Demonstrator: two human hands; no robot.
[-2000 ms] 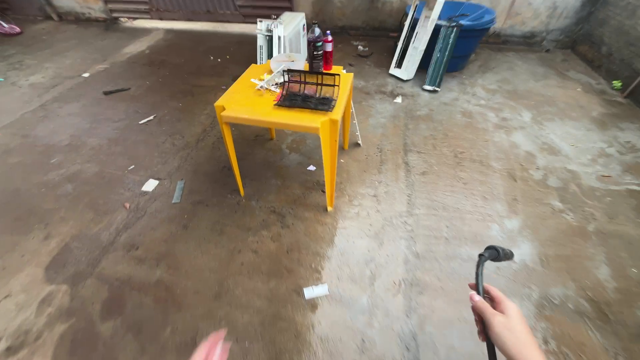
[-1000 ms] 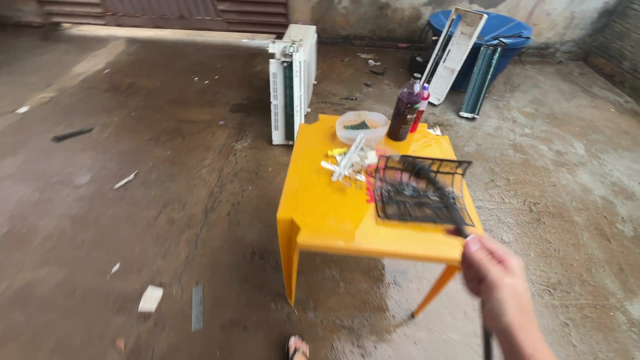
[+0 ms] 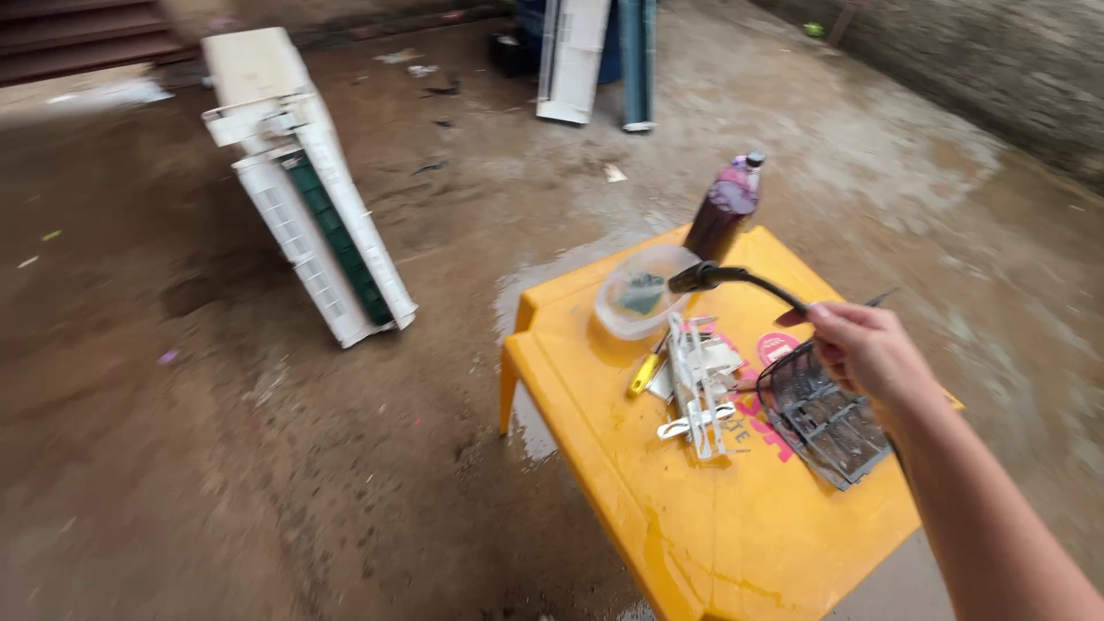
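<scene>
My right hand (image 3: 867, 349) grips a black hose (image 3: 768, 289), whose nozzle (image 3: 693, 278) points left over the edge of a clear plastic bowl (image 3: 608, 315). Inside the bowl lies a dark green pad (image 3: 641, 293). Below my right hand, a black mesh filter frame (image 3: 828, 427) rests on the yellow plastic table (image 3: 552, 392). White plastic parts (image 3: 697, 388) are heaped beside a yellow-handled tool (image 3: 643, 374). A bottle of dark purple liquid (image 3: 724, 207) stands behind the bowl. My left hand is out of view.
On the wet concrete floor to the left stands a white air conditioner unit (image 3: 302, 185). A white panel (image 3: 573, 60) and a narrow finned part (image 3: 636, 65) lean on a blue tub (image 3: 610, 52) at the back. A rough wall (image 3: 992, 73) runs along the right.
The view has come nearer the table. My right hand has brought the hose from beside the table to above it, and the nozzle now hangs by the bowl. My left hand has left view.
</scene>
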